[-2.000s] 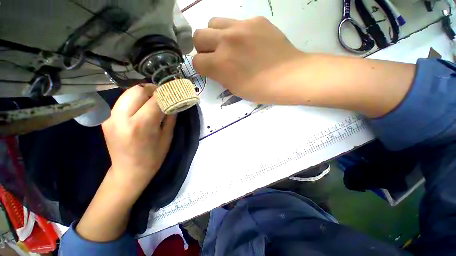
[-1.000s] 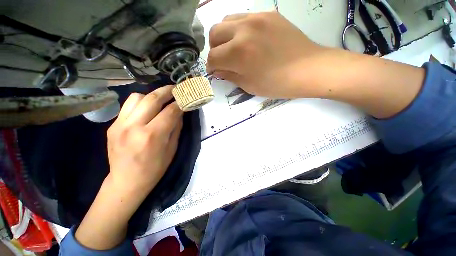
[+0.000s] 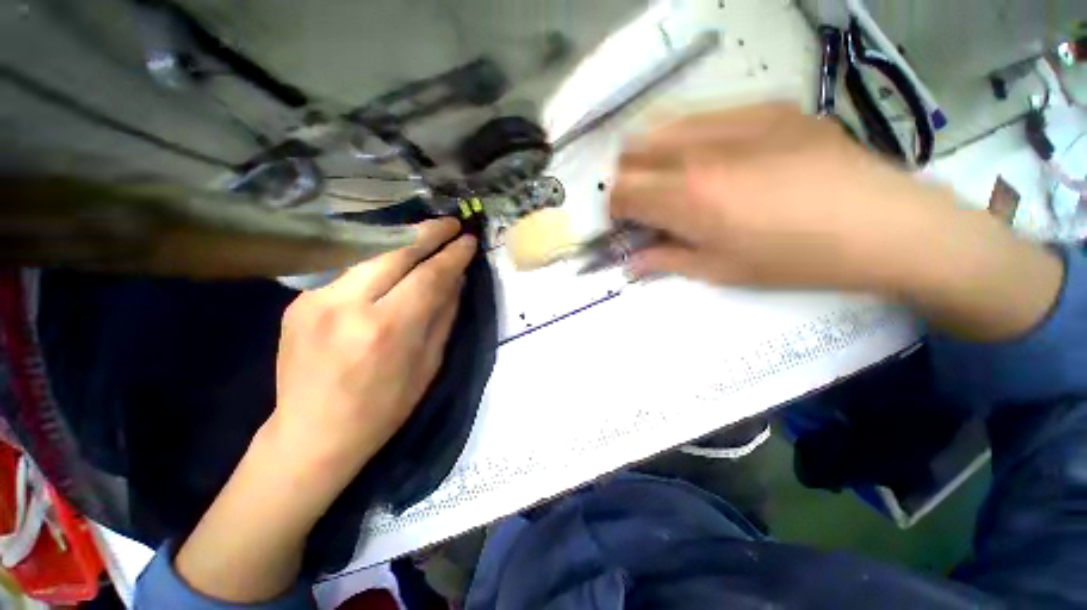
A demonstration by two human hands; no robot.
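A dark fabric piece lies under the machine head, with its curved right edge on the white table. My left hand holds it flat, fingertips at the presser foot area, where small yellow bits show. My right hand is blurred, to the right of the needle area. Dark pointed thread snips are between its thumb and fingers, blades towards the needle. The ribbed cream knob is blurred.
The grey machine head fills the upper left. Black-handled scissors lie at the upper right. A printed ruler runs along the table's front edge. A red basket is at lower left.
My right hand has moved right from the needle area and taken hold of the snips that lay on the table. My left hand stays on the fabric. The view has shifted, uncovering the presser foot area.
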